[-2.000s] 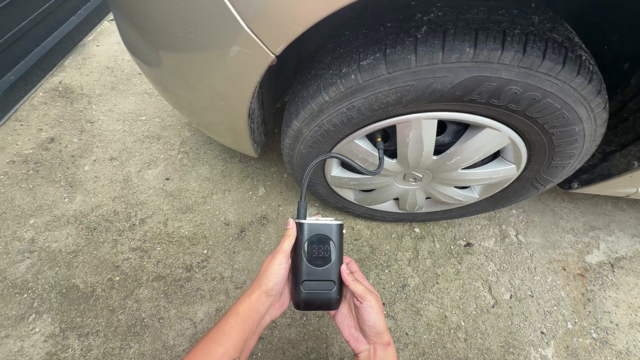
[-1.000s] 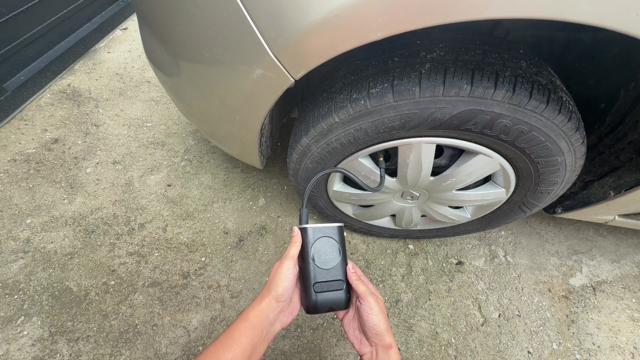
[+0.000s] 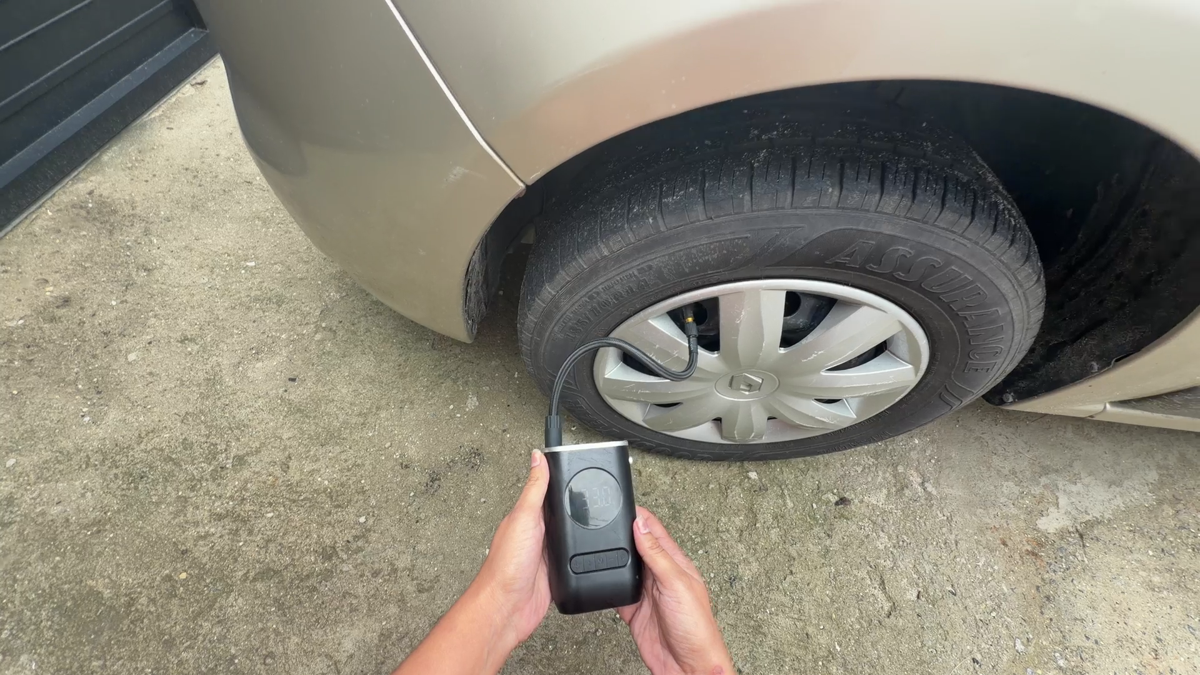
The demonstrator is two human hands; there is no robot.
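Observation:
A black portable tire inflator (image 3: 592,553) is held upright between my two hands, its round display lit with faint digits. My left hand (image 3: 518,553) grips its left side, the thumb near the top edge. On the right side, my right hand (image 3: 667,591) holds the lower part, thumb along the edge. From the inflator's top left corner a black air hose (image 3: 605,343) arches over to a brass-coloured fitting (image 3: 690,323) in an opening of the silver wheel cover (image 3: 747,382). The valve stem itself is hidden. Around the cover sits the black car tire (image 3: 778,225).
The beige car's bumper (image 3: 356,178) curves down at the left of the wheel, and its fender (image 3: 750,56) arches over the tire. Rough concrete ground (image 3: 234,469) lies beneath. A dark ribbed panel (image 3: 84,75) stands at the upper left.
The inflator's display shows digits now, whereas one second ago it looked blank; digits also showed two seconds ago. Both hands keep their hold and the hose stays at the wheel.

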